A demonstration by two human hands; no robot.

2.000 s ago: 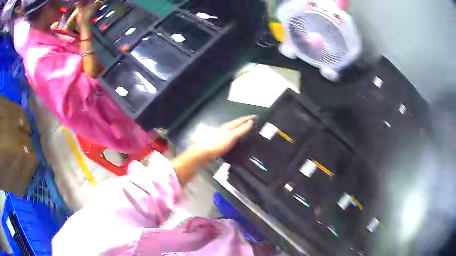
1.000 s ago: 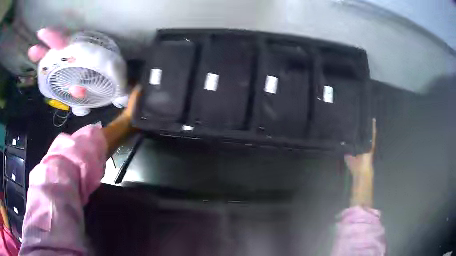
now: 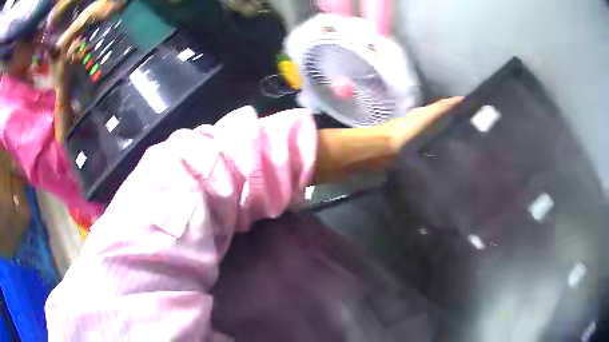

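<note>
A black four-pocket tray [image 3: 461,194] fills the right of the view, tilted and blurred, with small white labels in a row. My left hand [image 3: 424,127] is at its upper left edge, holding it; the fingers are partly hidden behind the rim. My right hand is not in view. The tray's right end is lost in blur at the picture's edge.
A white fan [image 3: 350,70] with pink ears stands behind my left hand. A stack of black trays [image 3: 143,100] with labelled units is at upper left, beside a person in pink [image 3: 30,133]. A blue bin [image 3: 27,294] is at lower left. A dark, blurred surface [image 3: 300,287] lies below my arm.
The view has swung left and tilted. The held tray now appears at the right, my left arm crosses the middle, and my right hand has left the picture. The neighbouring person is more visible.
</note>
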